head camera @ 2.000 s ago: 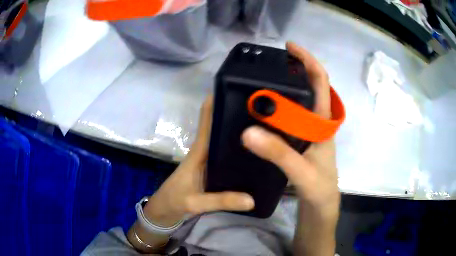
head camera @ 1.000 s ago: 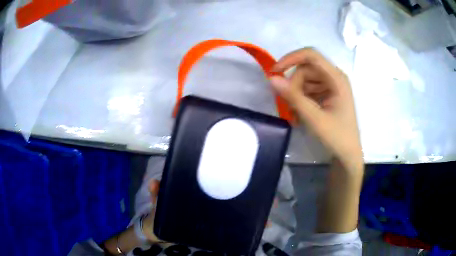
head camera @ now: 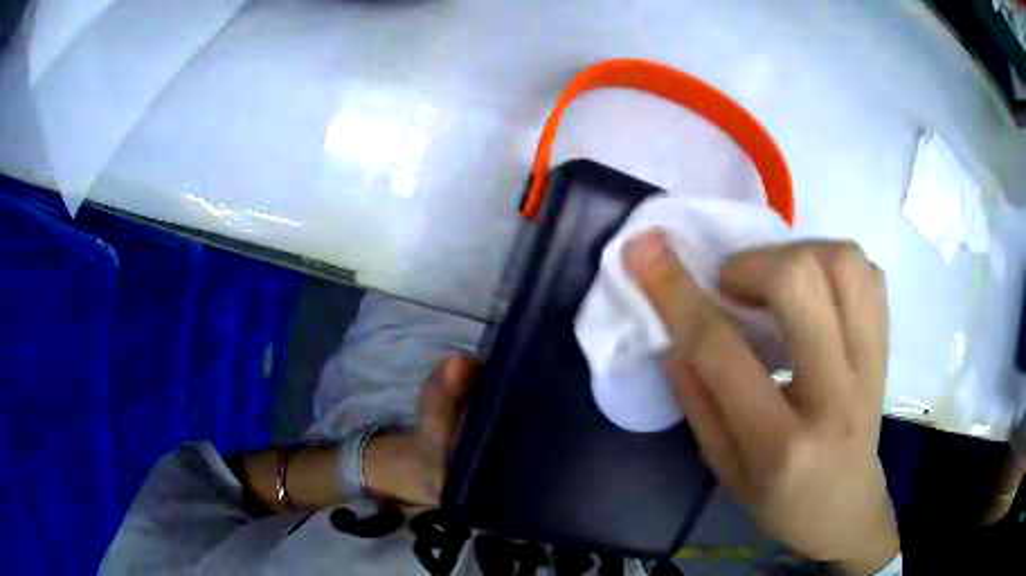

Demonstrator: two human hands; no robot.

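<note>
The black power bank [head camera: 563, 439] is held upright at the bench's front edge, its lamp face towards me. Its orange carry strap [head camera: 664, 81] arches up from the top. The white oval lamp panel [head camera: 639, 396] shows only at its lower part. My right hand [head camera: 776, 383] pinches a white cleaning cloth [head camera: 630, 304] and presses it on the upper part of this face, over the lamp panel. My left hand [head camera: 441, 422] holds the power bank's left side; its fingers are mostly hidden behind it.
The white bench [head camera: 450, 68] has a film-like shine. A thin translucent sheet [head camera: 84, 101] hangs over its front edge at the left. Blue crates [head camera: 56, 383] stand below left. Another white cloth or paper [head camera: 943, 197] lies at the right. Part of another arm shows at the right edge.
My right hand has let go of the strap and now has a white cloth on the lamp face. The power bank, turned to its lamp face earlier, has shifted right in view.
</note>
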